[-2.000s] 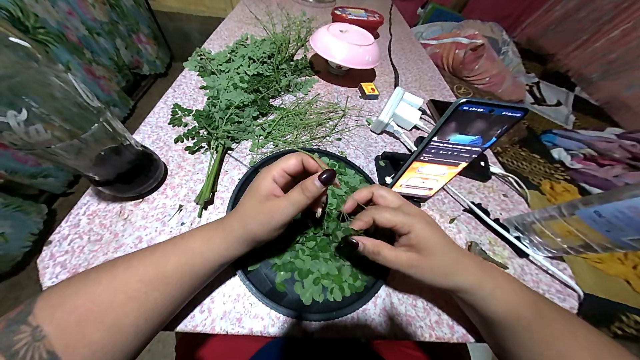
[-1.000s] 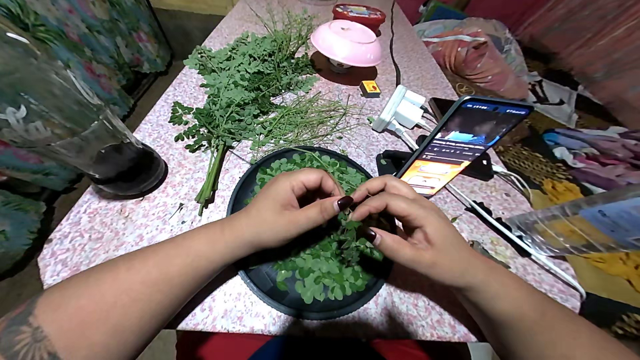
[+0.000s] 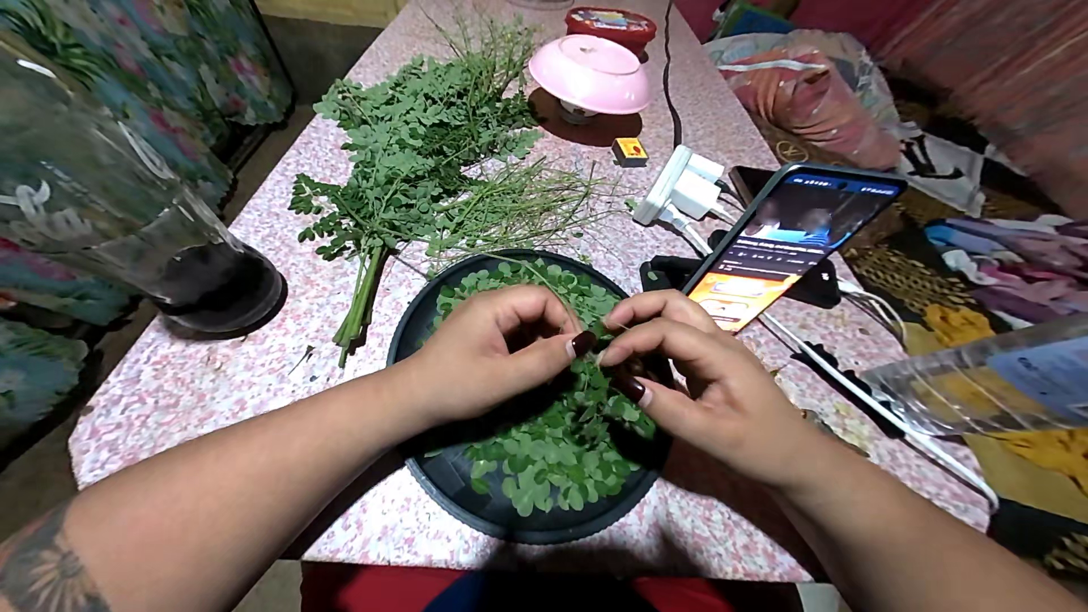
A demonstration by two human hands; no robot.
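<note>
Small green leaves (image 3: 552, 476) lie in a round black plastic tray (image 3: 527, 531) on the speckled pink table. Above its middle, my left hand (image 3: 501, 353) pinches a thin leafy stem between thumb and fingers. Close beside it on the right, my right hand (image 3: 688, 374) holds the same sprig (image 3: 595, 374), thumb and fingertips together on it; part of the sprig is hidden by the fingers. Behind the tray, to the left, rests a bunch of leafy green stalks (image 3: 408, 144), with thin bare stems (image 3: 527, 204) at its right side.
A glass jar with dark contents (image 3: 212, 280) stands at left. On the right are a propped smartphone (image 3: 790, 238), a white plug adapter (image 3: 684, 183), cables and a clear plastic bottle (image 3: 986, 378). A pink bowl (image 3: 591, 72), a matchbox (image 3: 630, 151) and a red container (image 3: 610, 27) sit farther back.
Both hands have shifted slightly over the tray; the fingertips, apart two seconds ago, came together a second ago and are now a little apart again.
</note>
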